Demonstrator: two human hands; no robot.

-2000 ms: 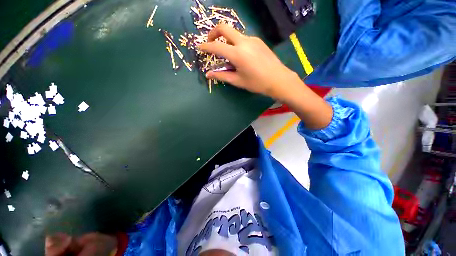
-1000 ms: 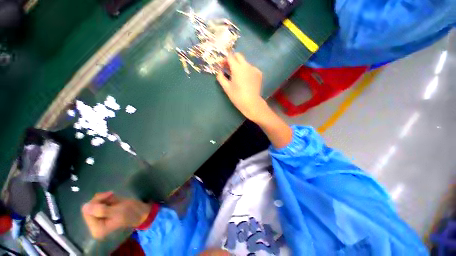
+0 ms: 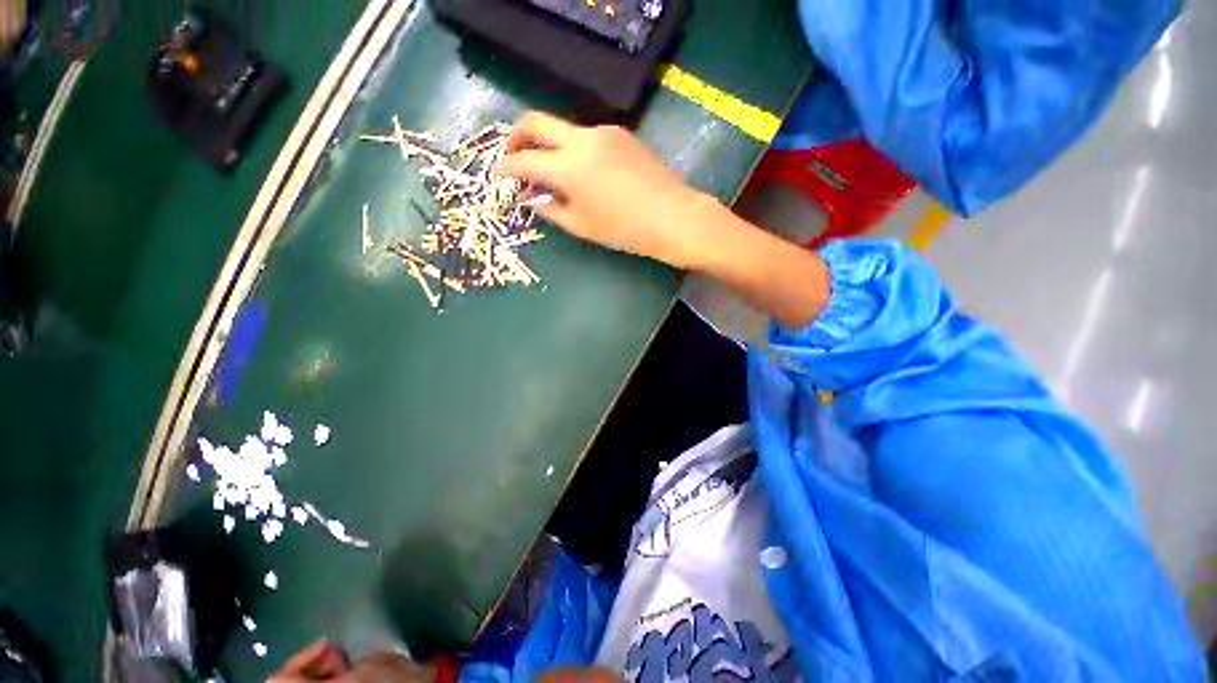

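Thin tan and white strip parts (image 3: pixel 474 227) lie in a loose pile on the green mat. My right hand (image 3: pixel 574 176) is over the pile's right side, its fingertips among the strips; whether it pinches one cannot be made out. My left hand (image 3: pixel 350 664) is at the bottom edge, mostly cut off, with a red wristband; its fingers and any contents are not clear. Small white pieces (image 3: pixel 247 476) lie scattered at the left of the mat. A thin dark tool-like item with a pale part (image 3: pixel 331 524) lies just beside them.
A phone housing (image 3: pixel 607 14) rests on a thick black block (image 3: pixel 567 60) by yellow tape (image 3: pixel 721 104). A metal-edged lane (image 3: pixel 254 234) carries a black pad (image 3: pixel 214 94). A black box with a plastic bag (image 3: pixel 154 607) is lower left. Another person's blue sleeve (image 3: pixel 961 94) is upper right.
The head view has shifted and turned. My right hand has moved from the pile's lower edge back over its right side. My left hand has dropped mostly out of the picture since one second ago.
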